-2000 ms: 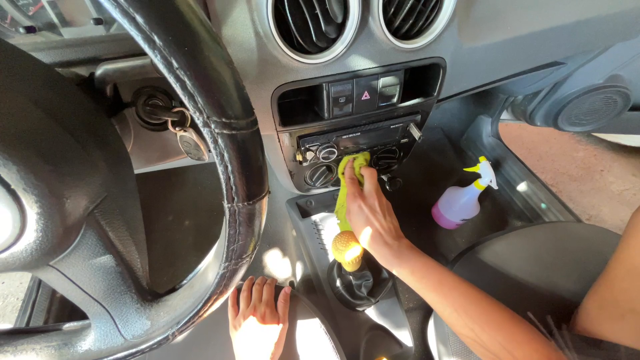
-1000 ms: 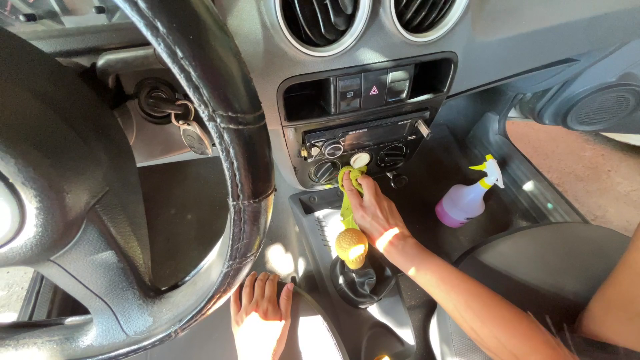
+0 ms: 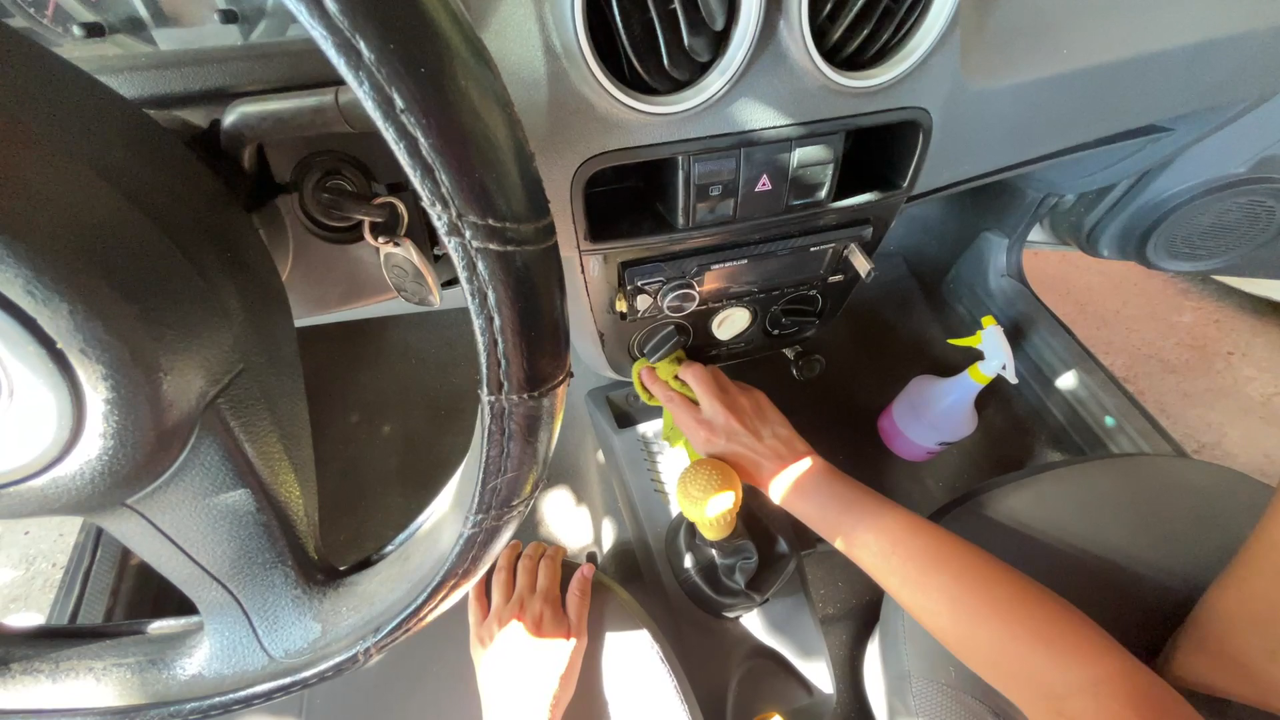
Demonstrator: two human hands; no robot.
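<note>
My right hand (image 3: 735,420) grips a yellow-green cloth (image 3: 660,380) and presses it against the lower left climate control knob (image 3: 662,344) on the centre console. Part of the cloth hangs down behind the yellow gear knob (image 3: 710,490). Above the climate controls is the car radio (image 3: 735,275), with a small stick in its right side. My left hand (image 3: 530,620) lies palm down on the edge of the driver's seat (image 3: 625,625), holding nothing, its fingers slightly apart.
The steering wheel (image 3: 520,330) fills the left side, with a key and fob (image 3: 408,272) hanging at the ignition. A spray bottle (image 3: 935,410) with pink liquid stands on the passenger floor, beyond the passenger seat (image 3: 1080,540). Two round air vents (image 3: 670,40) sit above.
My right hand has moved the cloth left and down from the middle of the climate controls, uncovering the white centre knob. My left hand has stayed on the seat.
</note>
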